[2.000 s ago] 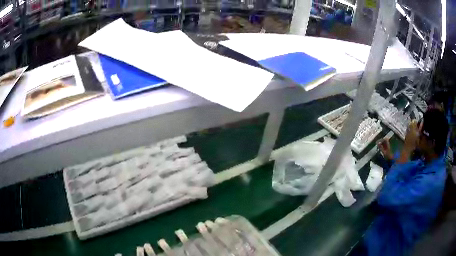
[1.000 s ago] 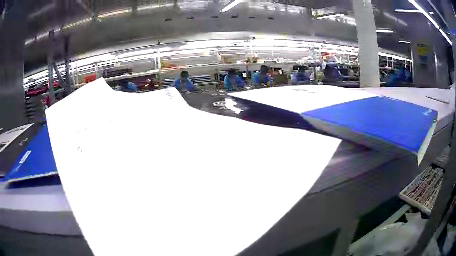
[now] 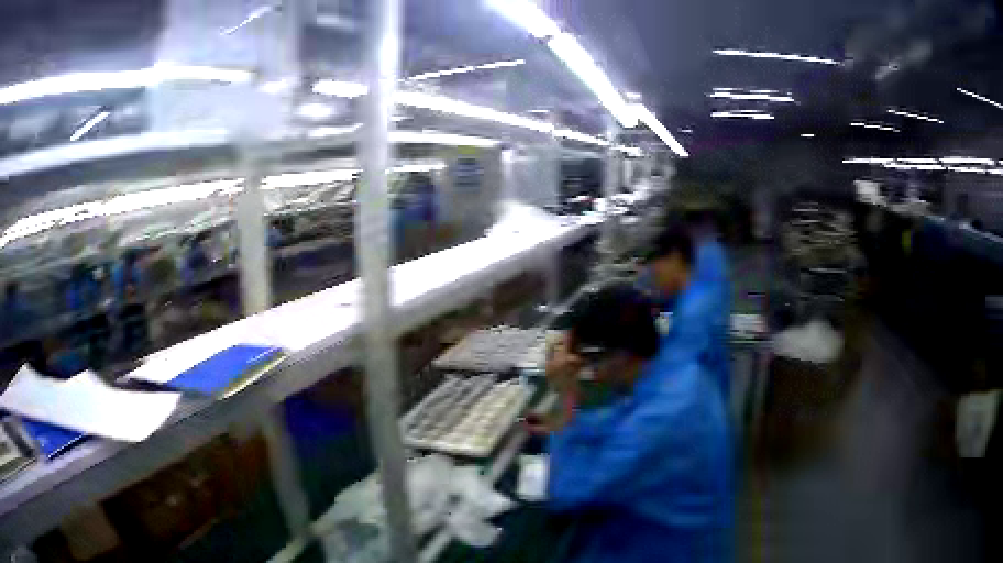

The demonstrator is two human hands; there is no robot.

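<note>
Neither of my hands is in the picture. The view is blurred. Nearest in front of me, the overhead shelf (image 3: 319, 360) runs from lower left to far right. A loose white sheet (image 3: 97, 405) and a blue folder (image 3: 228, 370) lie on it. A crumpled translucent plastic bag (image 3: 423, 493) lies below, around the foot of the upright post (image 3: 377, 275). A pale tray with rows of slots (image 3: 467, 416) lies beyond the bag, and another tray (image 3: 493, 350) lies behind it.
A person in a blue smock (image 3: 649, 456) sits at the right of the bench, one hand near the face. Another person in blue (image 3: 707, 291) sits behind. A dim aisle (image 3: 880, 462) with a white heap (image 3: 808, 342) is at the right.
The view has swung up from the near tray, then right along the line. The sheet and folder now show smaller at the left; the seated person, out of view a second ago, shows again near the middle.
</note>
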